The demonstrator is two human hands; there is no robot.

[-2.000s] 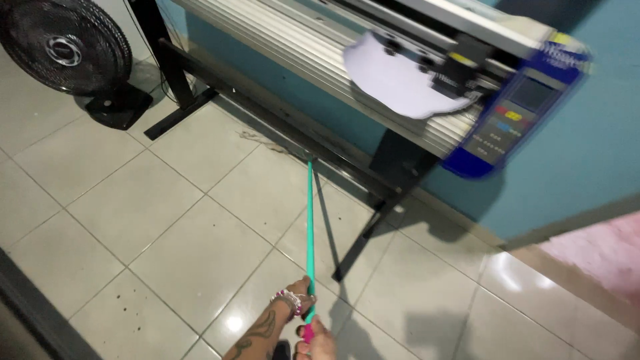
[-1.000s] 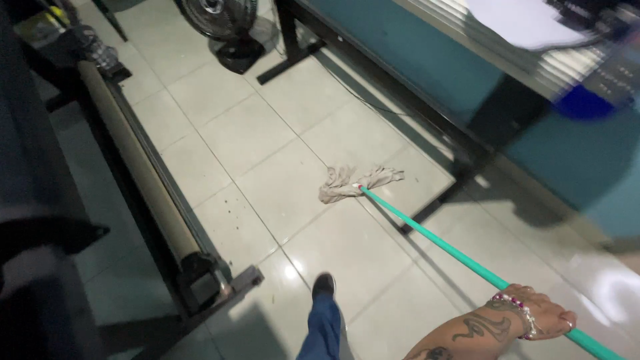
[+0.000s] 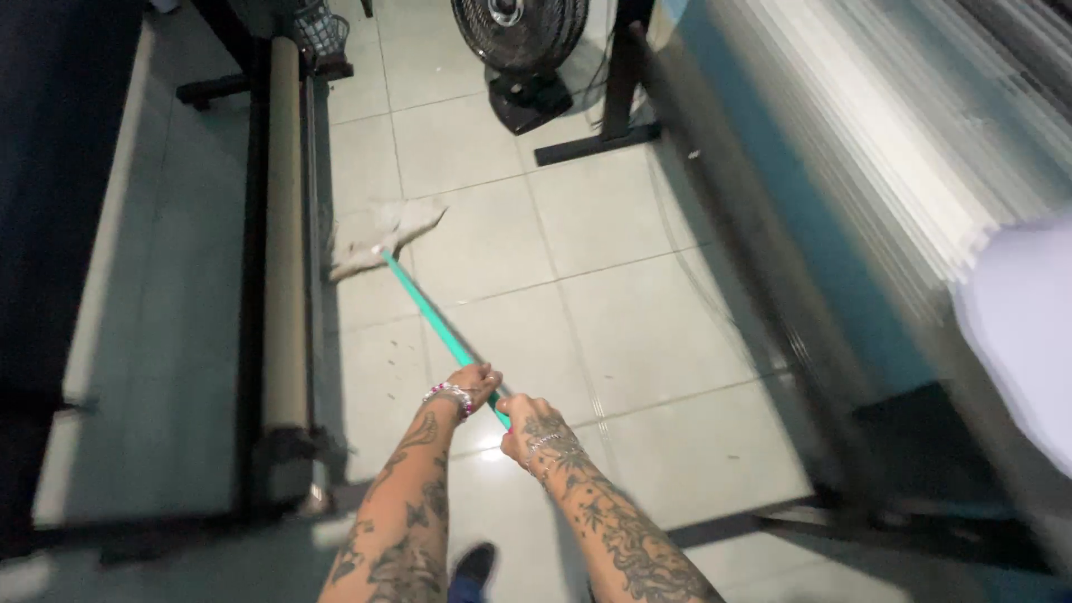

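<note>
A mop with a green handle [image 3: 435,320] slants across the tiled floor, both hands around it. My left hand [image 3: 474,387], with a beaded bracelet at the wrist, grips the handle higher up toward the mop head. Just below and to the right, my right hand [image 3: 529,425] is closed on the handle near its end, a thin chain bracelet at that wrist. The pale cloth mop head [image 3: 389,230] lies spread on the tiles, somewhat blurred, close beside the roller frame on the left.
A black floor fan [image 3: 523,42] stands at the top. Along the left runs a black frame with a long beige roller [image 3: 286,234]. A cutting plotter [image 3: 871,142] on black legs [image 3: 599,146] stands at right, with a cable on the floor beneath. Small dark specks [image 3: 392,362] dot the tiles.
The mop head has moved from beside the plotter stand, across the floor, to the roller frame. Both hands now show on the handle; one second ago only one was visible. The view has swung considerably.
</note>
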